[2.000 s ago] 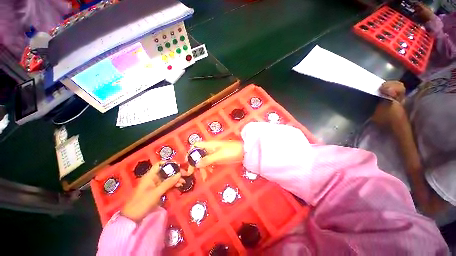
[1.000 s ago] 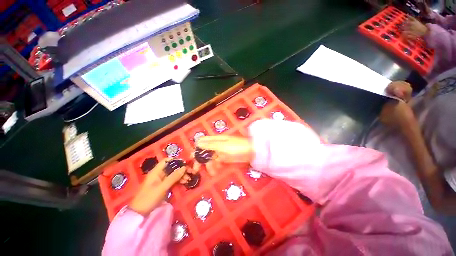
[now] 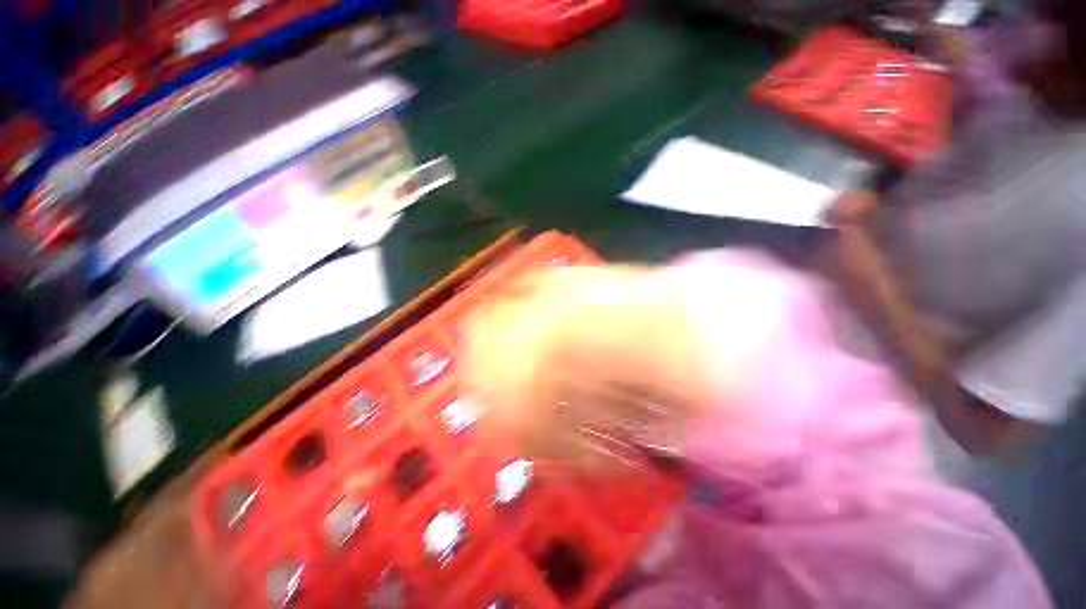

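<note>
The red compartment tray [image 3: 562, 248] lies below me, blurred by motion. Watch heads sit in its compartments, some light side up [image 3: 444, 533], some dark side up [image 3: 412, 471]. My right hand [image 3: 560, 351] is a large blur over the tray's right part. Streaky dark and bright marks show at its lower side; I cannot tell whether it holds a watch head. My left hand [image 3: 155, 553] is a blur at the tray's lower left edge, cut off by the picture's bottom. Its fingers and any held piece cannot be made out.
A white tester with a lit screen [image 3: 214, 264] stands behind the tray at the left, with white paper sheets [image 3: 322, 303] beside it. A brown wooden strip [image 3: 357, 338] runs behind the tray. At the right, another person's hand [image 3: 853, 212] touches a white sheet [image 3: 729, 184], near another red tray [image 3: 852, 89].
Both hands have moved apart. My left hand has gone down and left to the tray's edge; my right hand looks larger and closer. The two dark watch heads held earlier are no longer discernible. The view has shifted.
</note>
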